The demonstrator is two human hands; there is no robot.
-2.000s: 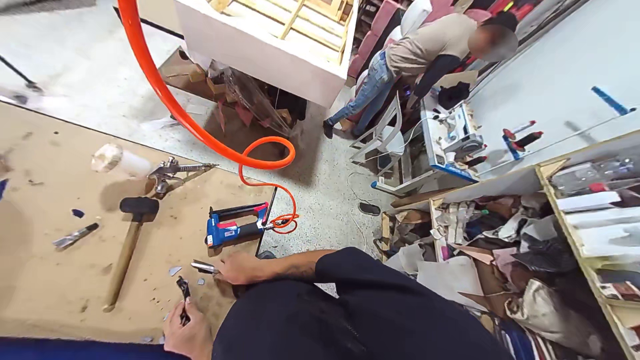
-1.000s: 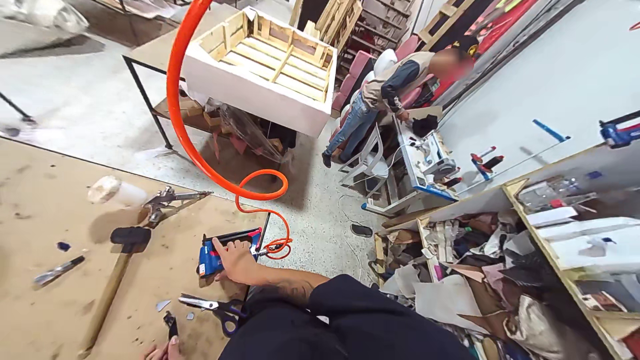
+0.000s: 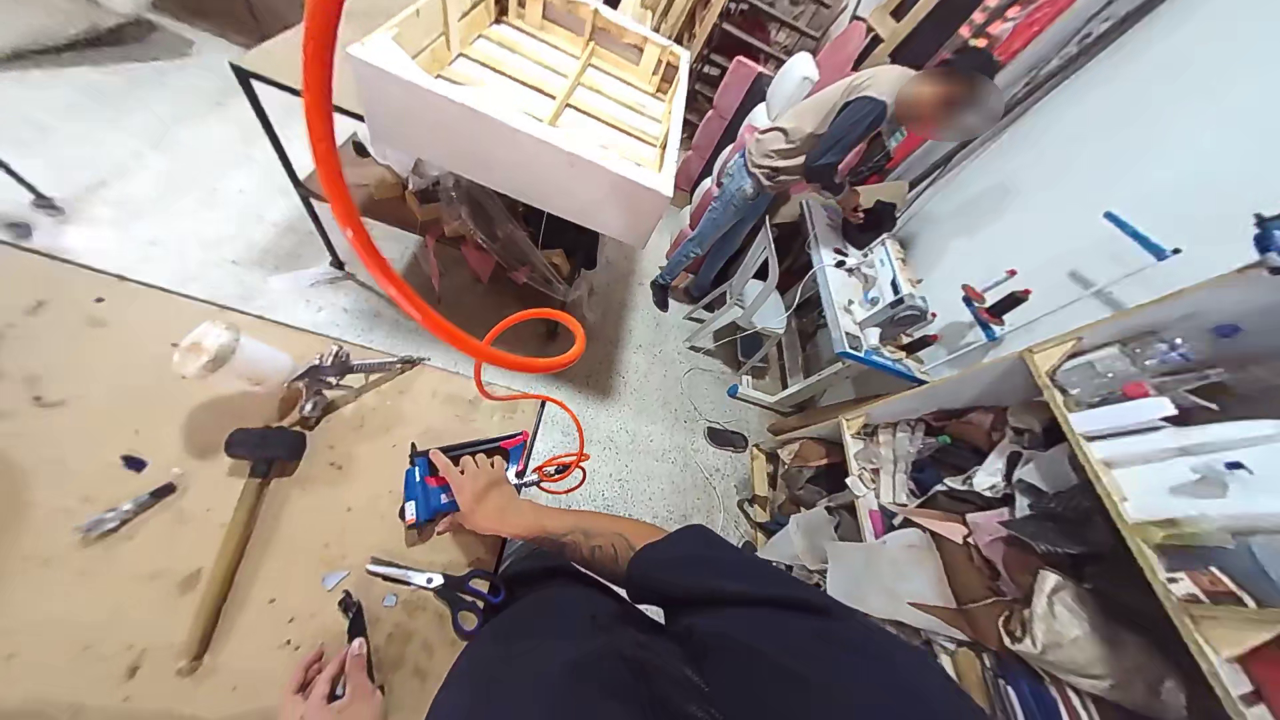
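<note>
My right hand (image 3: 478, 495) lies over a blue pneumatic staple gun (image 3: 425, 497) at the worktable's edge, fingers around its body. An orange coiled air hose (image 3: 350, 230) runs from the gun. At the bottom left, my left hand (image 3: 335, 685) holds a small black-handled tool (image 3: 354, 618); its exact kind is unclear. Scissors (image 3: 440, 583) with dark handles lie between the two hands, beside small grey scraps (image 3: 335, 579). Left of them rests a mallet (image 3: 240, 530) with a black head and a wooden handle.
On the worktable (image 3: 70, 400) are a spray gun (image 3: 335, 375) with a whitish cup and a cutter (image 3: 128, 510). A wooden frame (image 3: 520, 130) stands ahead. A person (image 3: 800, 150) bends at a sewing machine (image 3: 885, 300). Shelves of fabric scraps (image 3: 890, 580) stand at right.
Two seconds ago my right hand was by the scissors; it has since moved away from them and onto the staple gun. The scissors now lie on the table. The view has shifted.
</note>
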